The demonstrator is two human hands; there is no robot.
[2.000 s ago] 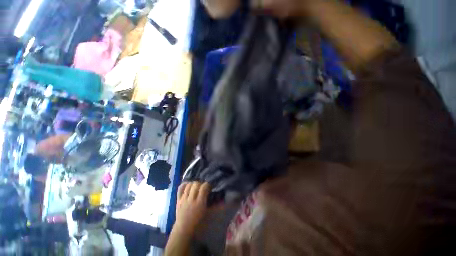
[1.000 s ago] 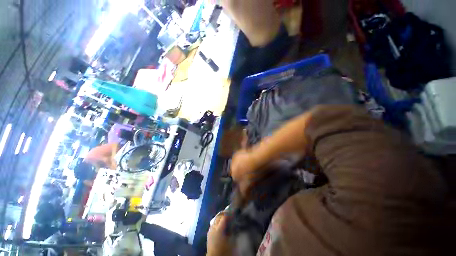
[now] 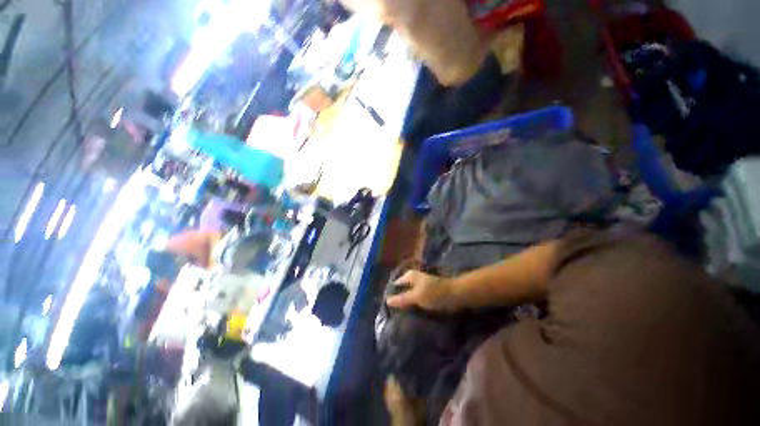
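A charcoal-grey garment (image 3: 429,345) lies bunched over my lap at the lower middle. My right hand (image 3: 423,291) reaches in from the right and holds the garment's upper end, with its fingers curled on the cloth. My left hand (image 3: 402,406) shows only in part at the bottom edge, blurred, against the garment's lower side; its fingers are hidden. A large grey garment pile (image 3: 525,191) fills the blue crate (image 3: 500,129) beyond my right hand.
Left of my lap is the blue-edged white table (image 3: 292,366) with a machine head, black-handled scissors (image 3: 358,237) and a dark cloth piece (image 3: 331,303). Navy garments (image 3: 717,104) lie at upper right. Another person's arm (image 3: 437,37) shows at top.
My right hand was blurred and now rests distinct on the garment. Less of my left hand shows, lower down. The garment hung lifted two seconds ago and now lies lower. The view has shifted.
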